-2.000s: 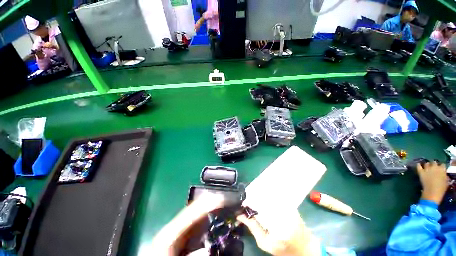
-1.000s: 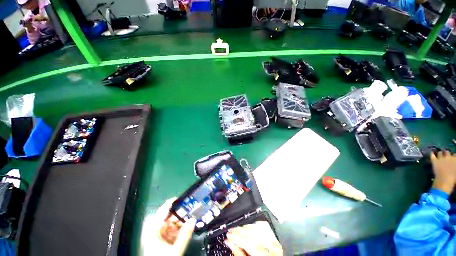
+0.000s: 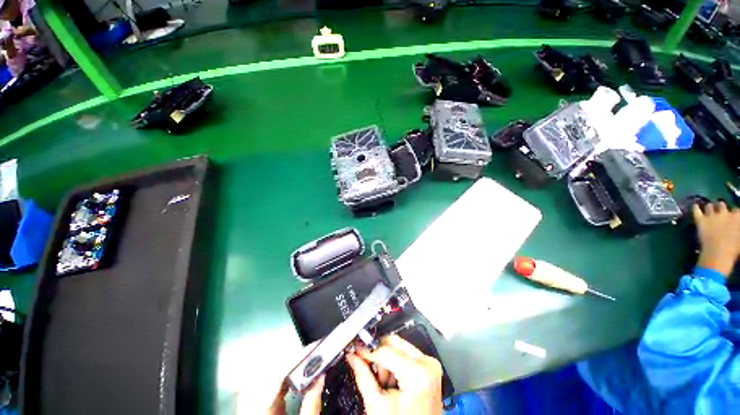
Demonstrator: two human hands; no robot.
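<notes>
The open black camera housing (image 3: 324, 301) lies in front of me, pale lettering inside its upper half. Its latch cover (image 3: 328, 253), rounded with a pale rim, sits at its far end. My left hand (image 3: 302, 397), partly cut off by the bottom edge, holds the circuit board assembly (image 3: 341, 339) tilted edge-on over the housing; it shows as a pale bar. My right hand (image 3: 402, 374) has its fingertips pinched at the board's near side, by the wires (image 3: 345, 393) in the lower half. What exactly the fingertips pinch is hidden.
A black parts tray (image 3: 122, 324) with boards stands at left, a blue bin (image 3: 31, 235) beyond it. A white sheet (image 3: 471, 251) and a screwdriver (image 3: 552, 275) lie at right. Camera units (image 3: 363, 166) stand behind. Another person's blue sleeve (image 3: 690, 324) is at far right.
The board has turned from face-up, showing its blue side, to edge-on. My right hand has moved from the housing's lower half up to the board's edge. The view has tilted downward.
</notes>
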